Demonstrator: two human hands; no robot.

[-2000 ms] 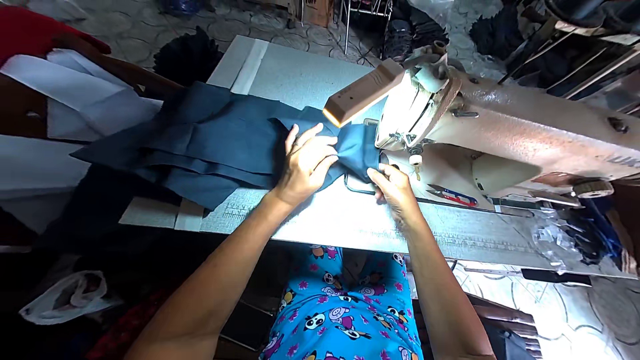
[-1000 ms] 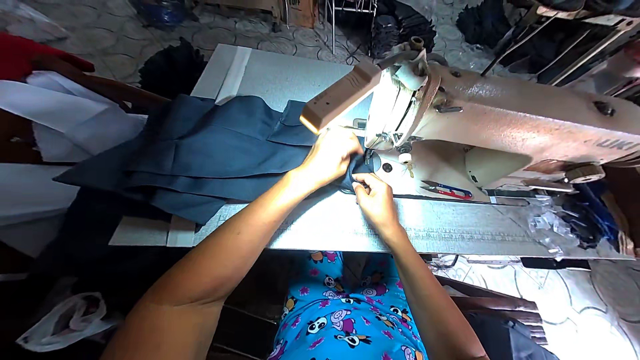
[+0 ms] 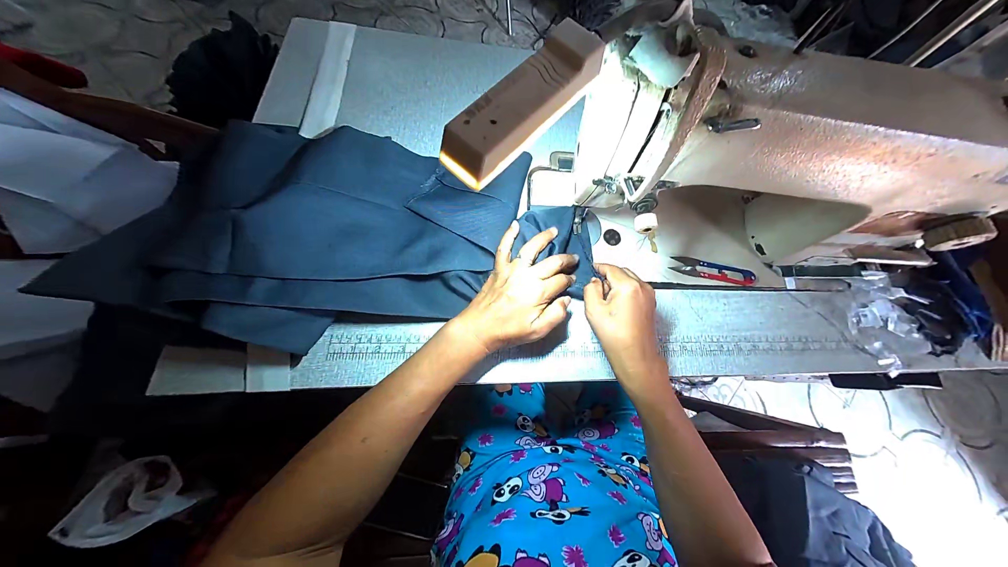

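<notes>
Dark blue-grey fabric in folded layers spreads over the left of the sewing table, and its narrow right end reaches the presser foot of an industrial sewing machine. My left hand lies on the fabric just left of the foot, fingers spread and pressing down. Close in front of the foot, my right hand pinches the fabric's edge between thumb and fingers. A lamp lights the sewing spot and hides part of the cloth behind it.
Thread snips with red and blue handles lie on the machine bed. A measuring scale runs along the table's front edge. Crumpled clear plastic is at the right, white cloth at the far left.
My left hand has drawn back from the foot and spread its fingers on the fabric. My right hand still pinches the edge. The view has shifted somewhat.
</notes>
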